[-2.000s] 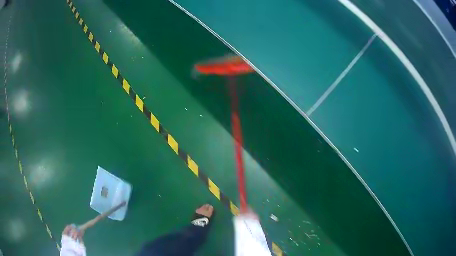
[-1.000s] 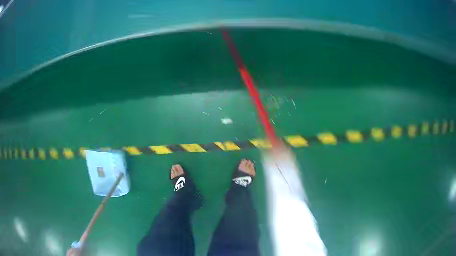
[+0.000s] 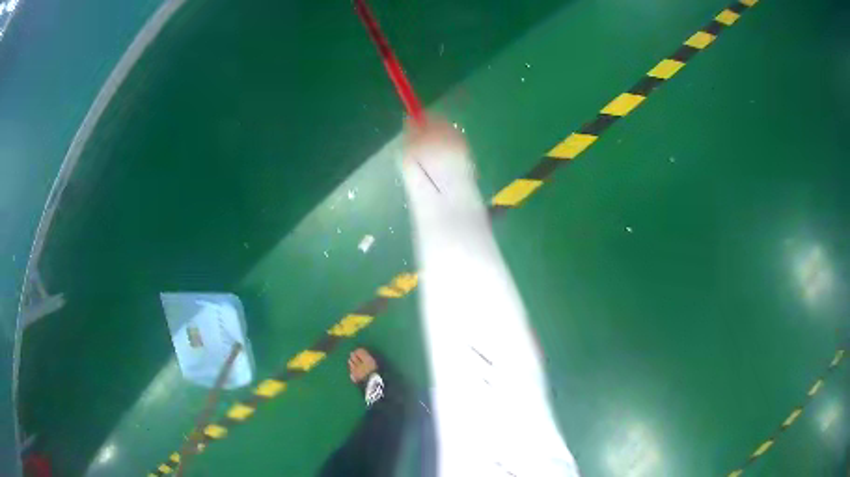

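Observation:
My right hand [image 3: 434, 138], blurred at the end of a long white sleeve, is closed on the red broom handle [image 3: 390, 67]. The handle runs up and out past the top edge, so the broom head is not in view. The pale blue dustpan [image 3: 214, 326] is at the lower left with a small brownish patch inside. Its brown stick handle [image 3: 220, 380] runs down to the bottom edge. My left hand is not visible. A pale scrap [image 3: 366, 243] and several small flecks lie on the green floor between the dustpan and my right arm.
Yellow-and-black striped tape [image 3: 571, 145] crosses the floor diagonally, partly behind my sleeve. My foot [image 3: 362, 364] is beside it. A pale curved edge [image 3: 76, 149] bounds a blue-green surface at the left. Something red [image 3: 37, 465] shows at the bottom left. Another striped line is at the lower right.
The view has turned, so the tape now runs diagonally and the pale edge is at the left. My right arm reaches farther up the picture. The broom head, seen earlier, is out of view.

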